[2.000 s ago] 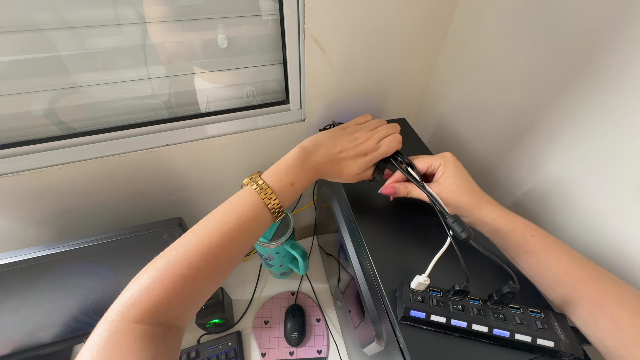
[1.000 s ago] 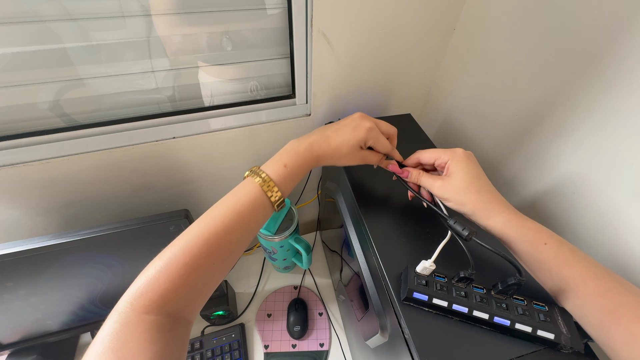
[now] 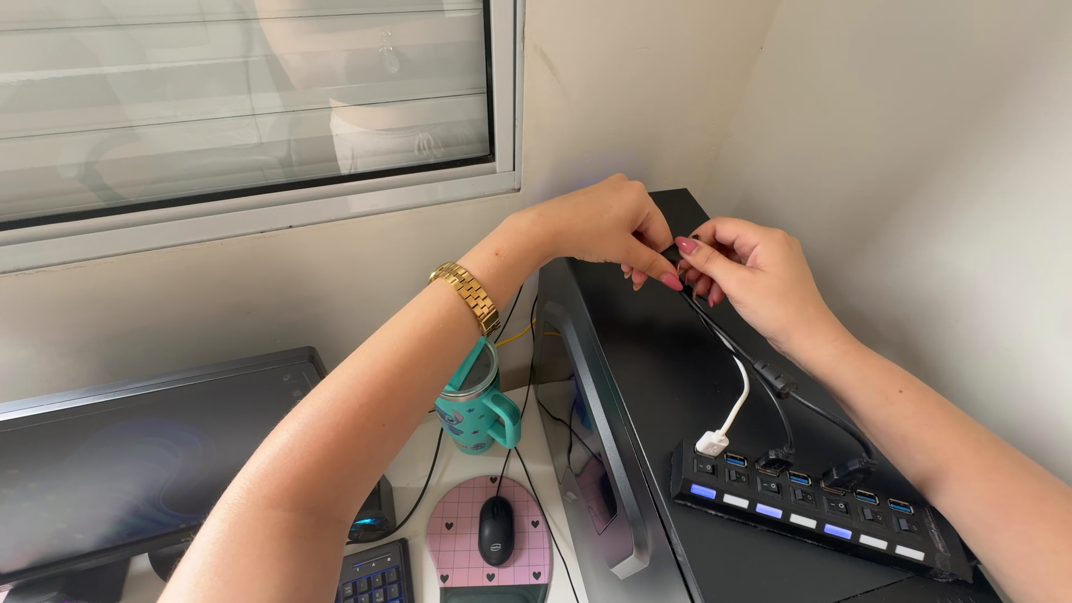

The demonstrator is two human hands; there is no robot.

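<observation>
Above the far part of a black computer case (image 3: 636,377), my left hand (image 3: 615,226) and my right hand (image 3: 745,272) meet with fingertips around a bundle of cables (image 3: 712,322). Something small and dark shows between the fingers; what it is cannot be told. The bundle, black cables and a white one, runs down to a black USB hub (image 3: 821,511) on the case. A white USB plug (image 3: 712,442) and black USB plugs (image 3: 850,473) sit in its ports. Some of the hub's lights glow blue.
Left of the case stand a turquoise mug (image 3: 473,410), a black mouse (image 3: 496,529) on a pink mouse pad (image 3: 444,536), a keyboard (image 3: 377,578) and a monitor (image 3: 159,461). Loose cables run behind the mug. Walls and a window frame (image 3: 335,205) bound the back.
My left hand no longer wraps over the bundle as it did two seconds ago; it now pinches with its fingertips. My right hand's fingers have moved up against the left's.
</observation>
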